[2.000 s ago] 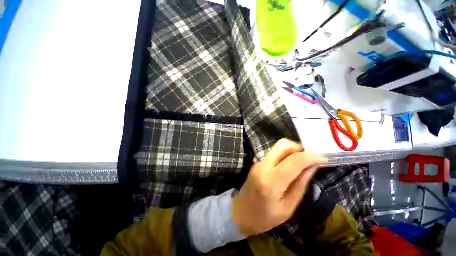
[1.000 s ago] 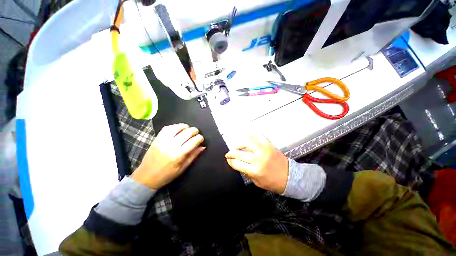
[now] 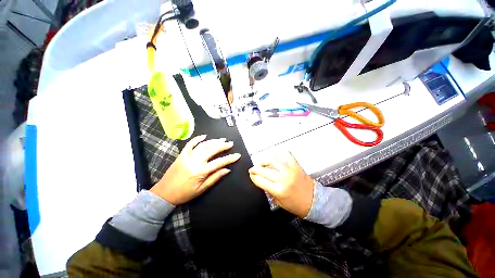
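Note:
A black strip (image 3: 222, 201) lies over the plaid panel (image 3: 154, 130) and runs up to the presser foot (image 3: 230, 118) of the sewing machine. The panel's black-bound edge (image 3: 137, 146) shows at the left. My left hand (image 3: 198, 168) lies on the black strip with its fingers slightly spread and nothing gripped. My right hand (image 3: 281, 182) is at the strip's right edge, thumb and fingertips pinched together on it. The exact hold under the fingertips is hidden. The cloth continues down over the table's front edge.
A yellow-green tag (image 3: 171, 106) hangs over the panel, left of the needle. Scissors (image 3: 361, 124) with orange and red handles and thin pink and blue sticks (image 3: 290, 112) lie right of the needle. The dark display (image 3: 347, 54) is beyond. Plaid cloth (image 3: 412, 174) hangs at the right front.
Two seconds ago a hand held the lifted plaid strip; now the black strip covers it at the needle. Over the last second my left fingers have spread and the view has shifted slightly.

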